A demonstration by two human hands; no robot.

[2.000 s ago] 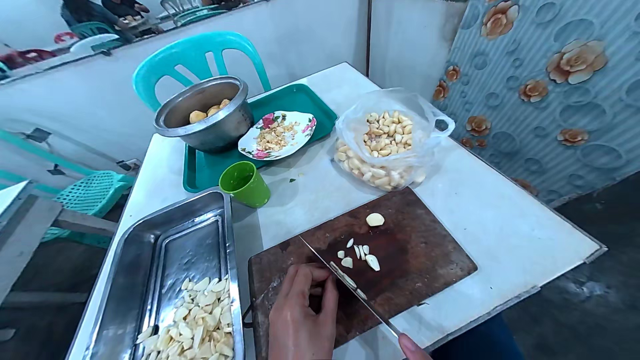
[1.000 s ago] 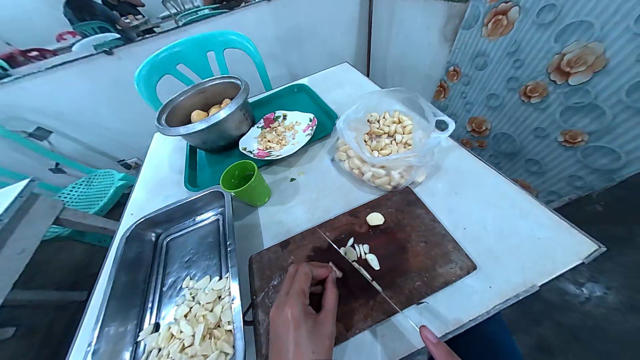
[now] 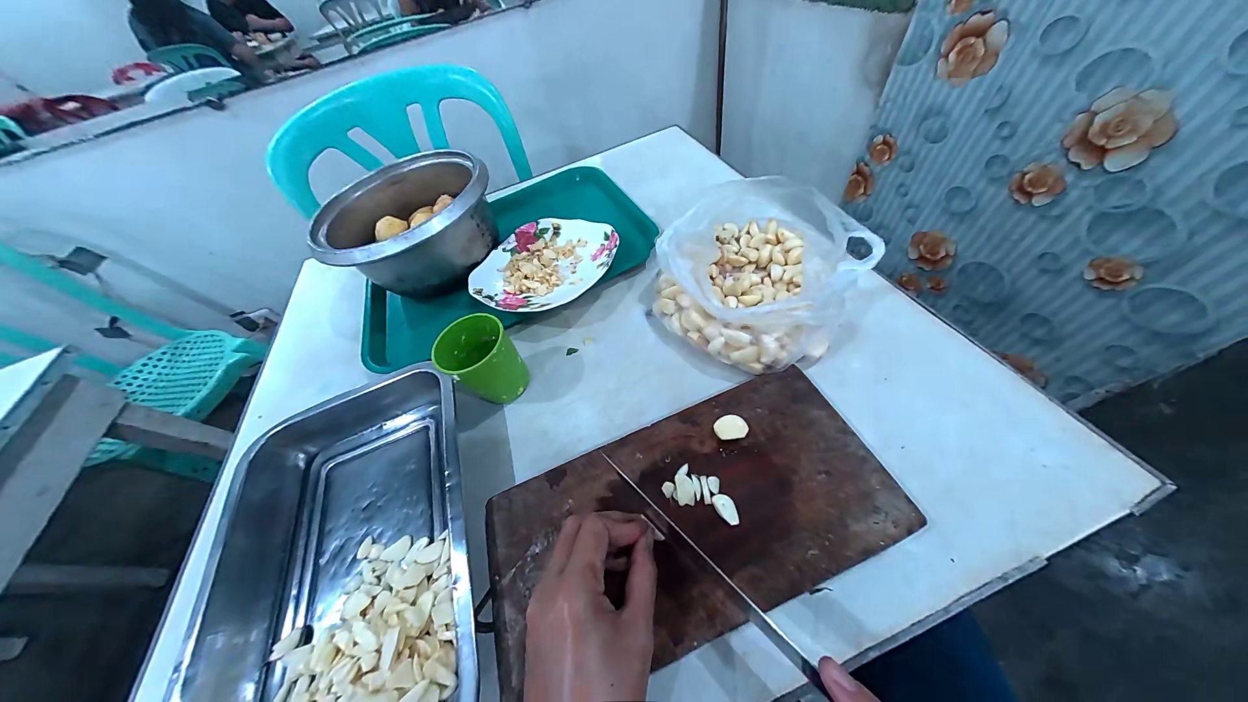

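Note:
My left hand pinches a small piece of garlic against the dark wooden cutting board. Just right of those fingertips lies the thin blade of a knife, pointing up and left over the board. My right hand, mostly cut off by the bottom edge, grips the knife at its handle end. Several garlic slices lie beyond the blade, with a larger round piece of garlic farther back. The knife's handle is mostly out of view.
Left of the board, a steel tray holds many garlic slices. Behind stand a green plastic cup, a metal pot and a floral plate on a green tray. A plastic bag of peeled cloves sits behind the board.
Over the last two seconds the knife and my right hand have shifted to the right and slightly toward the bottom right. My left hand has stayed near the same place on the board.

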